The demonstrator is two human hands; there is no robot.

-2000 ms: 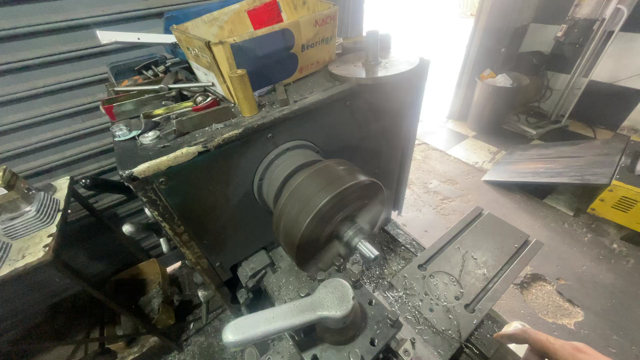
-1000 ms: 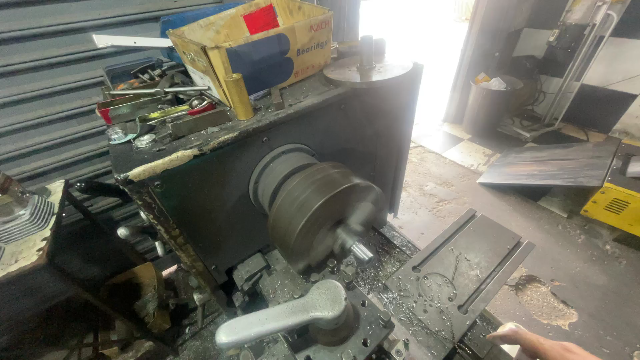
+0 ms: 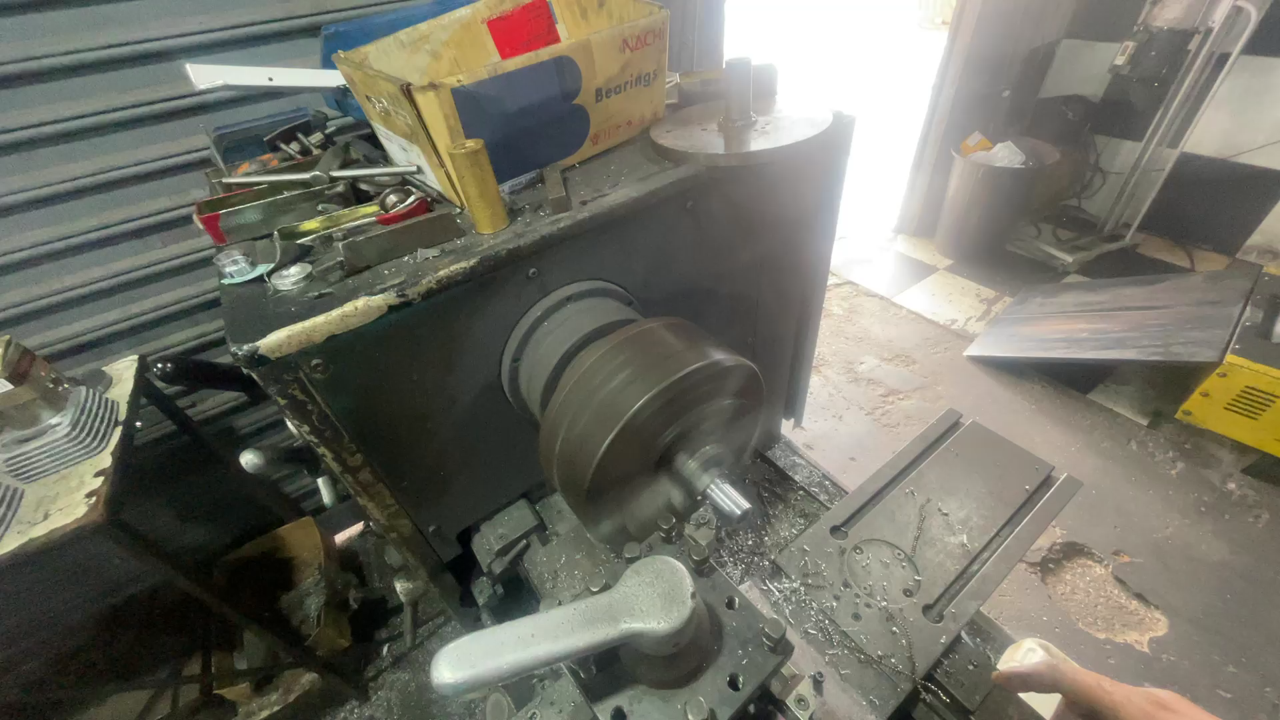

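A lathe chuck [image 3: 640,420], its jaws blurred by spinning, holds a shiny metal workpiece [image 3: 728,500]. Below it stands the tool post with a silver clamping lever [image 3: 570,630]. My right hand [image 3: 1085,685] shows only in part at the bottom right corner, beside the end of the slotted cross slide [image 3: 940,510]; what its fingers touch is cut off by the frame. Metal chips and curled swarf lie over the slide. My left hand is out of view.
A yellow bearings box [image 3: 540,100], a brass cylinder [image 3: 479,190], loose tools [image 3: 330,200] and a round metal plate [image 3: 742,135] rest on the headstock. At right are a sloping sheet [image 3: 1115,315], a yellow machine [image 3: 1235,405] and a bin [image 3: 985,200].
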